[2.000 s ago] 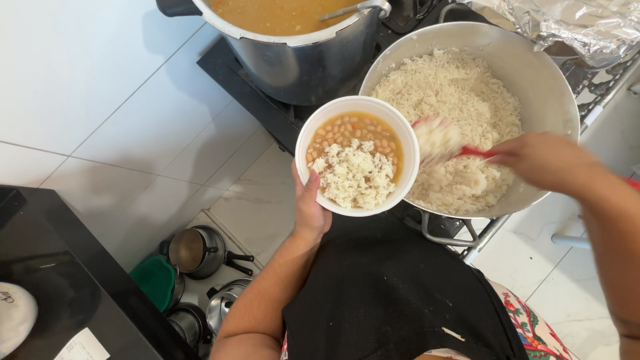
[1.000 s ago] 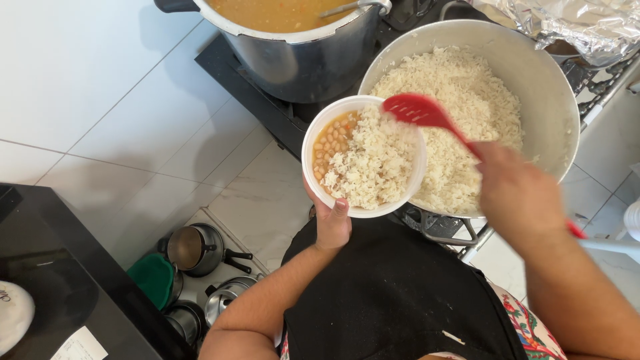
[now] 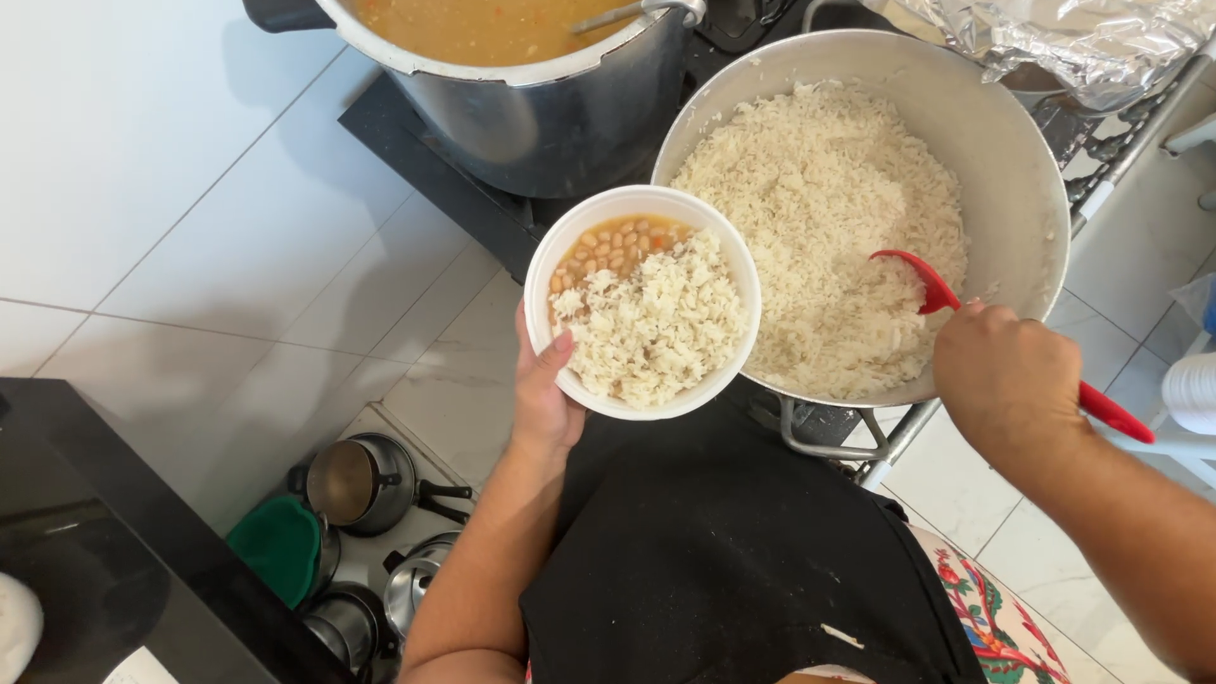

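My left hand (image 3: 546, 385) grips a round white bowl (image 3: 543, 328) at its left side, thumb over the rim. Inside the bowl, beans in broth (image 3: 622, 245) show at the top, and cooked white rice (image 3: 655, 328) covers the rest. My right hand (image 3: 1007, 375) is closed around the handle of a red serving spoon (image 3: 936, 285), whose head is partly sunk in the rice (image 3: 817, 209) of a wide aluminium pot (image 3: 1012, 180). The bowl overlaps the pot's left edge in view.
A large metal pot (image 3: 541, 123) of bean broth with a metal utensil (image 3: 613, 16) stands on the stove at the upper left. Crumpled aluminium foil (image 3: 1092, 43) lies at the upper right. Several pans (image 3: 380, 484) and a green basin (image 3: 280, 551) sit low at the left, beside a black counter (image 3: 123, 532).
The spoon has gone from above the bowl back into the pot's rice. More rice lies in the bowl than two seconds ago, covering more of the beans.
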